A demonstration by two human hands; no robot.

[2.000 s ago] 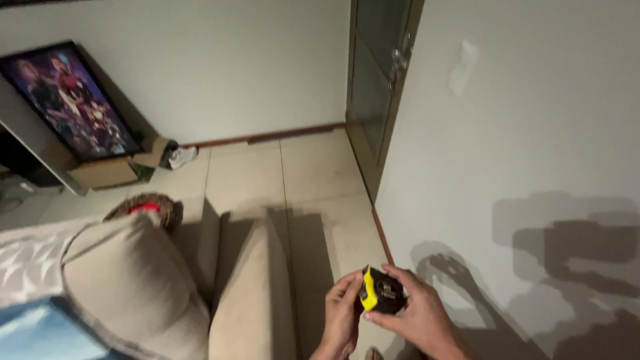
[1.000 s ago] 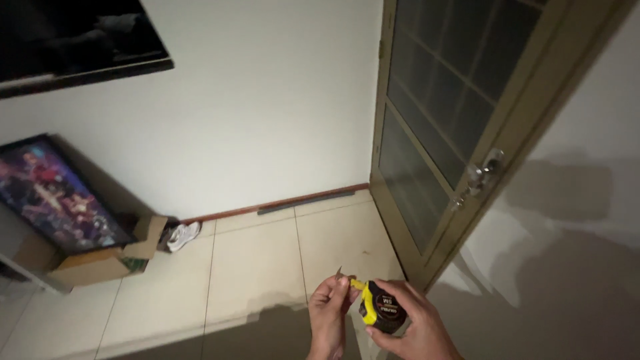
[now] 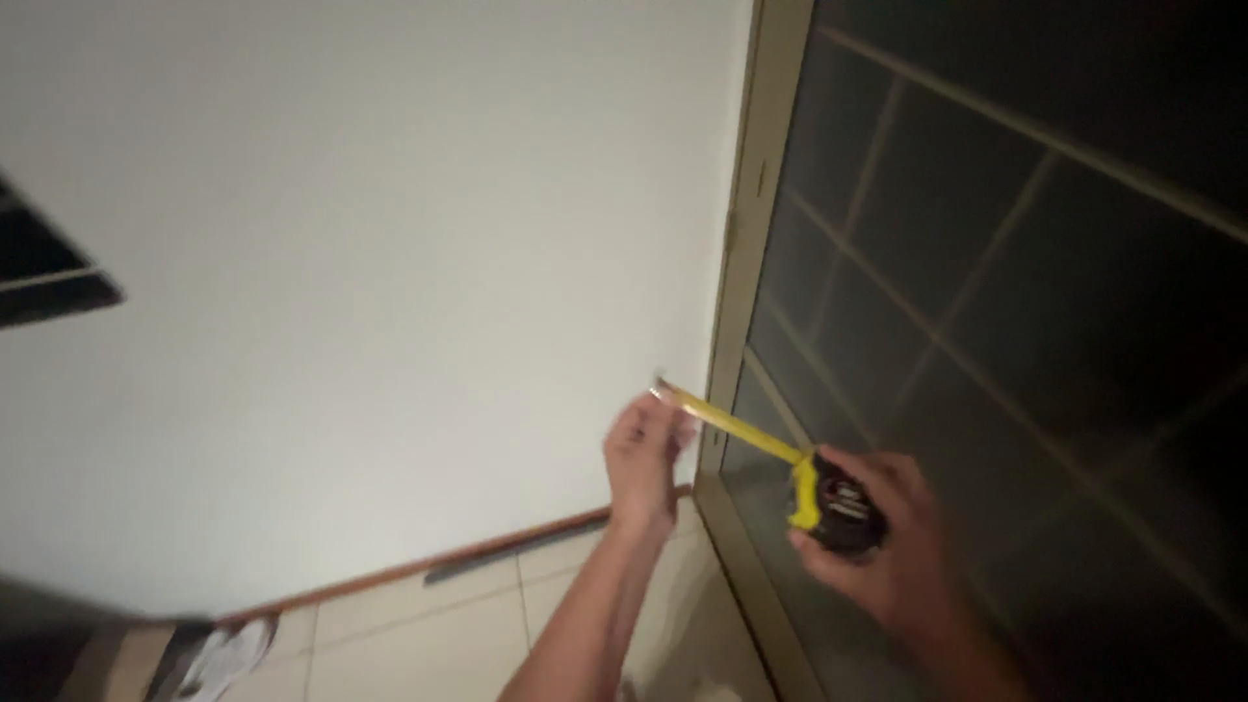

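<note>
A black and yellow tape measure (image 3: 843, 507) sits in my right hand (image 3: 892, 536), with fingers and thumb around its case. Its yellow blade (image 3: 736, 426) reaches out up and to the left. My left hand (image 3: 648, 444) pinches the blade close to its metal end hook (image 3: 660, 387). Both hands are in the air, the left in front of the white wall (image 3: 390, 292) and the right in front of the glazed door (image 3: 936, 322). Whether the hook touches the wall cannot be told.
The door frame (image 3: 746, 244) meets the wall at a corner. Below runs a brown skirting board (image 3: 390, 575) over a tiled floor (image 3: 429, 634), with a dark strip (image 3: 517, 551) along it. White shoes (image 3: 226, 658) lie at lower left; a dark screen's corner (image 3: 58, 268) shows at left.
The view has swung closer to the door and wall corner. More of the blade is out of the case than one second ago, and my hands are farther apart.
</note>
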